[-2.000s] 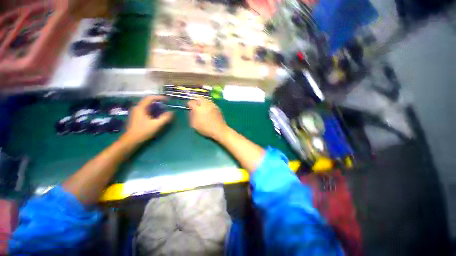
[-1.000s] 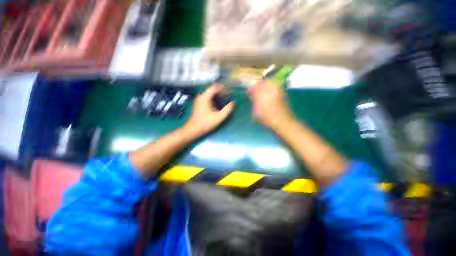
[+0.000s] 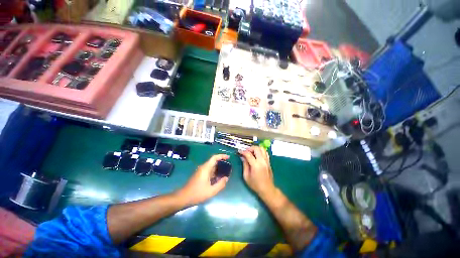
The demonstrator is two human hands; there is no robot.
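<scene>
My left hand (image 3: 203,181) holds a dark, rounded-square watch body (image 3: 222,170) between thumb and fingers, just above the green mat. My right hand (image 3: 258,170) is to its right, palm down, with its fingertips at the near edge of a row of thin tools (image 3: 233,140). A thin stick shows at the fingertips; whether it is gripped or lies on the mat cannot be told. Two rows of black watch screens with white tabs (image 3: 145,165) lie on the mat to the left.
Behind the hands are a white compartment tray (image 3: 187,126), a green-capped item (image 3: 265,144), a white strip (image 3: 291,150) and a wooden parts board (image 3: 217,113). Pink trays (image 3: 108,95) stand upper left, a wire spool (image 3: 31,190) far left, a black fan (image 3: 348,164) and tape rolls (image 3: 359,196) right.
The view has shifted and become sharper. My right hand has its fingertips down at the tool row, where a white-tipped stick stood up by it one second ago. My left hand still holds the watch body.
</scene>
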